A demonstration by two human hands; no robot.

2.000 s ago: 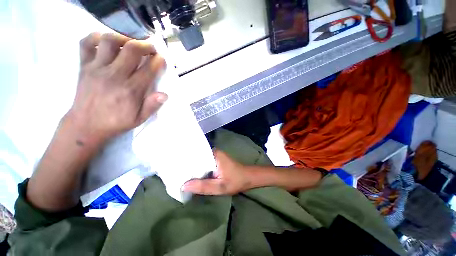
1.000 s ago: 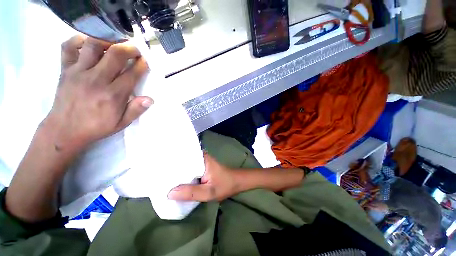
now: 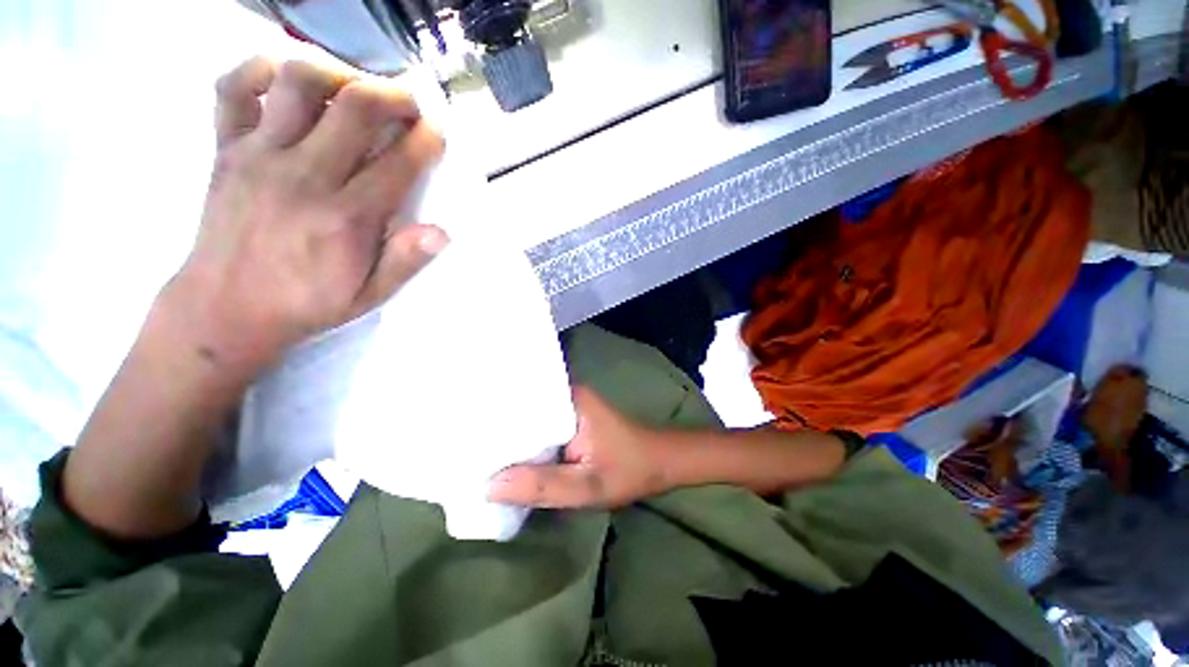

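A white fabric piece [image 3: 456, 365], overexposed, runs from the sewing machine [image 3: 352, 29] at the top left down over the table edge to my lap. My left hand [image 3: 307, 209] lies on the cloth close to the needle area, fingers bent and thumb spread, pressing it; its fingertips are washed out by the light. My right hand [image 3: 587, 463] holds the lower part of the cloth at the lap, thumb on top and the other fingers hidden beneath it. The needle tip is too bright to make out.
A smartphone [image 3: 777, 59], thread snips [image 3: 909, 56] and orange-handled scissors [image 3: 1017, 46] lie on the machine bed. A ruler scale [image 3: 730, 196] runs along the near table edge. An orange-red cloth [image 3: 932, 293] is heaped on the right, beside a box [image 3: 998, 404] of scraps.
The view has shifted, first one way and then back. The cloth's lower end hangs in a wider, different shape than two seconds ago. Both hands keep about the same places on it.
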